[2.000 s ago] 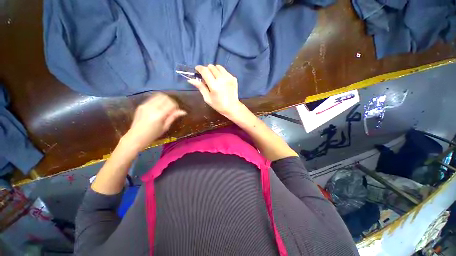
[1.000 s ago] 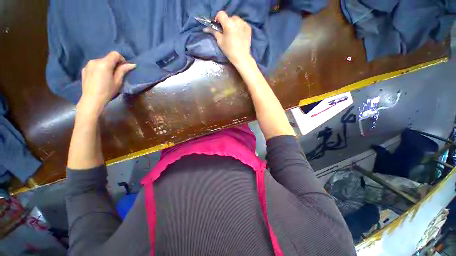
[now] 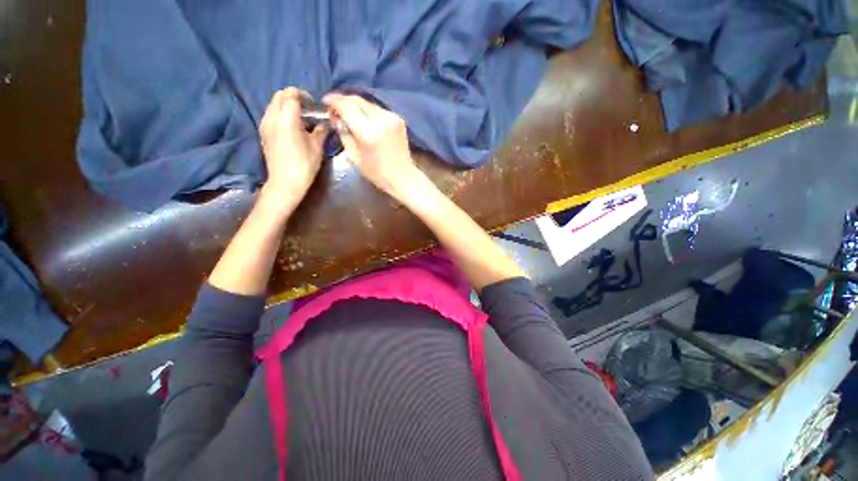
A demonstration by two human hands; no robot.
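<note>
A blue-grey jacket [image 3: 254, 56] lies spread and rumpled on the brown table in front of me. My left hand [image 3: 293, 141] is at its near edge with the fingers bent together around the cloth. My right hand [image 3: 372, 136] is close beside it and holds the thread snips [image 3: 315, 115], whose thin metal blades point left between the two hands. The cloth edge between my hands is bunched and mostly hidden by the fingers.
Another blue-grey jacket heap [image 3: 734, 56] lies at the right of the table [image 3: 395, 221], and one more [image 3: 28, 301] at the far left. Below the yellow edging are a white box [image 3: 593, 224] and a bin with dark cloth and plastic bags [image 3: 649, 357].
My left hand has moved right and my right hand has moved left and nearer to me, so they now meet. The label seen on the turned-up edge is no longer visible.
</note>
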